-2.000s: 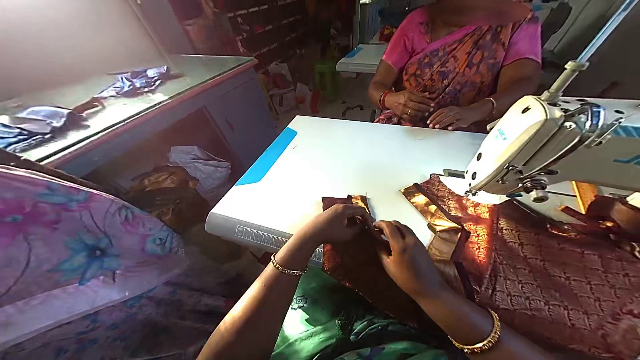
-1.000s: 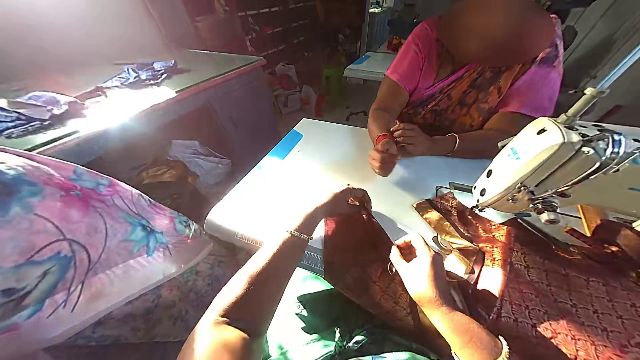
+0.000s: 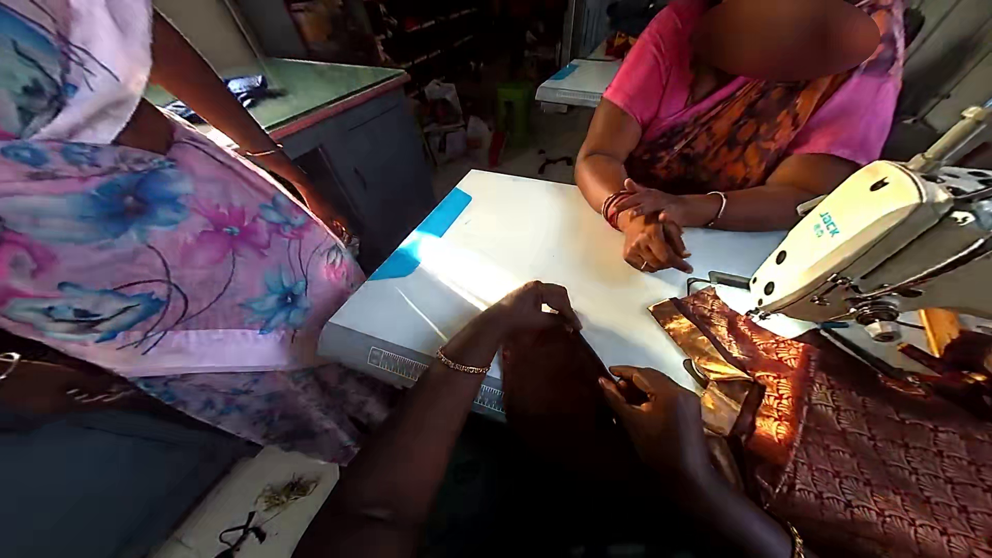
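My left hand (image 3: 535,310) pinches the upper end of a dark maroon fabric piece (image 3: 546,380) over the front edge of the white sewing table (image 3: 527,225). Lower along the same fabric's right edge, my right hand (image 3: 647,399) grips it between thumb and fingers. To the right of my right hand lies patterned maroon fabric (image 3: 876,449) with a shiny gold border (image 3: 701,341). Part of it reaches the needle area of a white Jack sewing machine (image 3: 845,225). Deep shadow hides the lower part of the held fabric.
Across the table a person's clasped hands (image 3: 655,232) rest near the machine. Close on my left stands another person in a floral garment (image 3: 225,256), one arm hanging down. A green-topped counter (image 3: 333,89) holding dark cloth is behind them. A ruler scale (image 3: 395,363) marks the table's front edge.
The person in the floral garment has come further into view at the left. The seated person's hands have moved together on the table. My hands stay on the maroon fabric.
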